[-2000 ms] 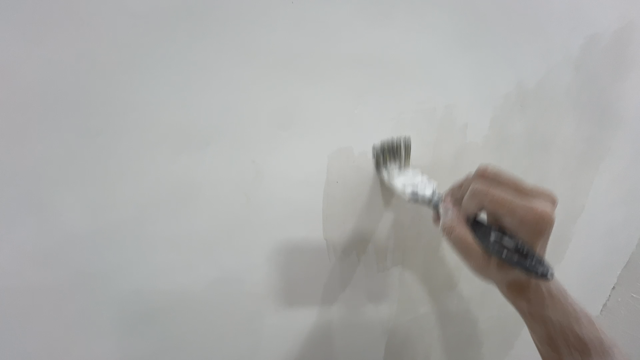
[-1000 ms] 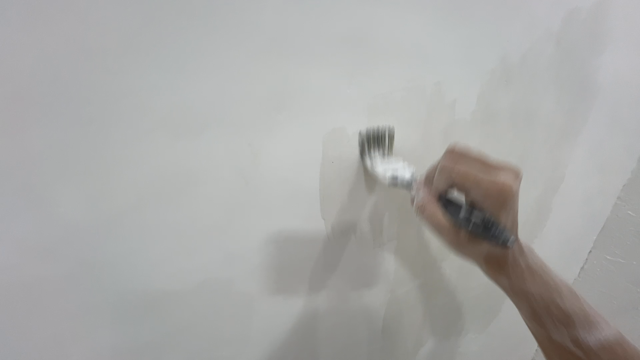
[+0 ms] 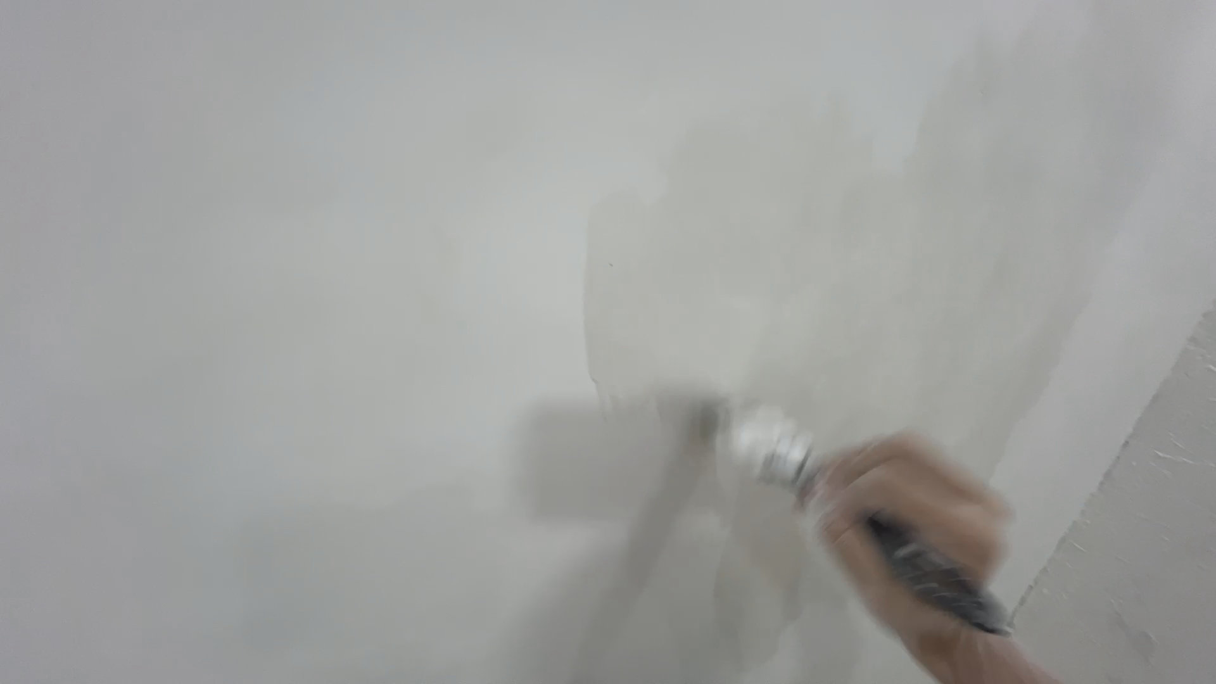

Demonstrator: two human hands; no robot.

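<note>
My right hand [image 3: 917, 518] is closed round the dark, paint-marked handle of a paintbrush [image 3: 774, 451] at the lower right. The brush's white-coated ferrule points up and left, and its blurred bristles are at a pale wall [image 3: 332, 285]. A darker, damp-looking patch [image 3: 722, 247] with a sharp left edge spreads above the brush and to the right. Motion blurs the hand and brush. My left hand is not in view.
A rougher grey surface [image 3: 1130, 560] with small ridges fills the lower right corner, beyond a slanting edge. Shadows of the arm and brush, and a squarish shadow [image 3: 598, 461], fall on the wall at the lower middle.
My right hand, still holding the paintbrush, has moved down the wall. The darker patch now shows larger above the brush, reaching further up.
</note>
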